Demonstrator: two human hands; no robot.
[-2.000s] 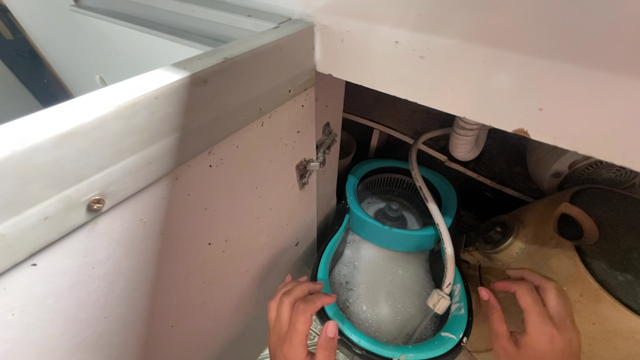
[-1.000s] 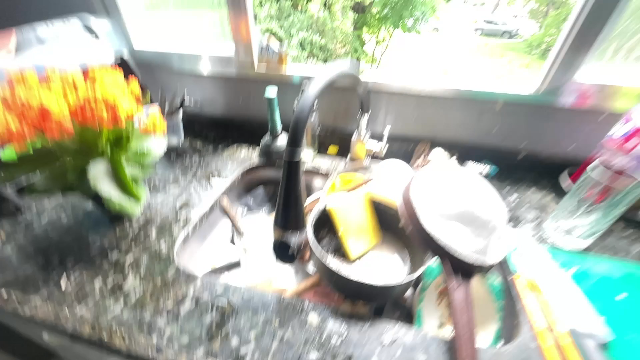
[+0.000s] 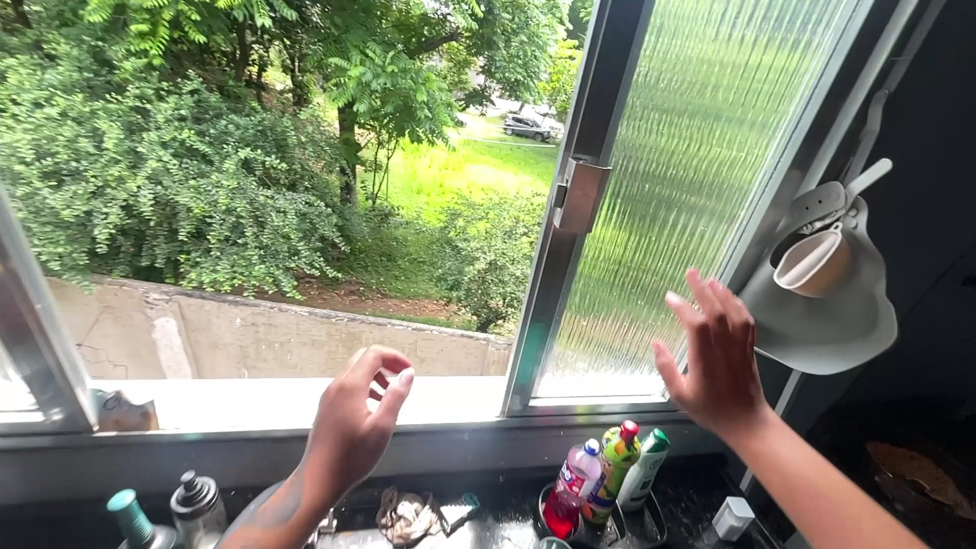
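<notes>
My left hand (image 3: 358,415) is raised before the open part of the window, fingers curled with a gap between thumb and fingertips and nothing held. Fingers spread, my right hand (image 3: 713,351) is up in front of the ribbed glass pane (image 3: 679,191), also holding nothing. Whether it touches the pane cannot be told. Between the hands stands the metal window frame (image 3: 545,305) with its latch (image 3: 583,196). To the right of my right hand hangs a grey silicone bib (image 3: 827,320) with a small beige cup-like item (image 3: 814,263) in front of it.
Below the sill (image 3: 252,404), several bottles (image 3: 602,480) stand in a dark caddy at the counter's back. A crumpled cloth (image 3: 408,518) and a brush (image 3: 459,511) lie left of them. Dispenser bottles (image 3: 197,503) stand at the lower left, a white block-like item (image 3: 732,518) at the lower right.
The view has swung from an under-counter cabinet with a teal-rimmed tub, past a full sink, up to the window. Both hands, low beside the tub two seconds ago, are now raised before the window.
</notes>
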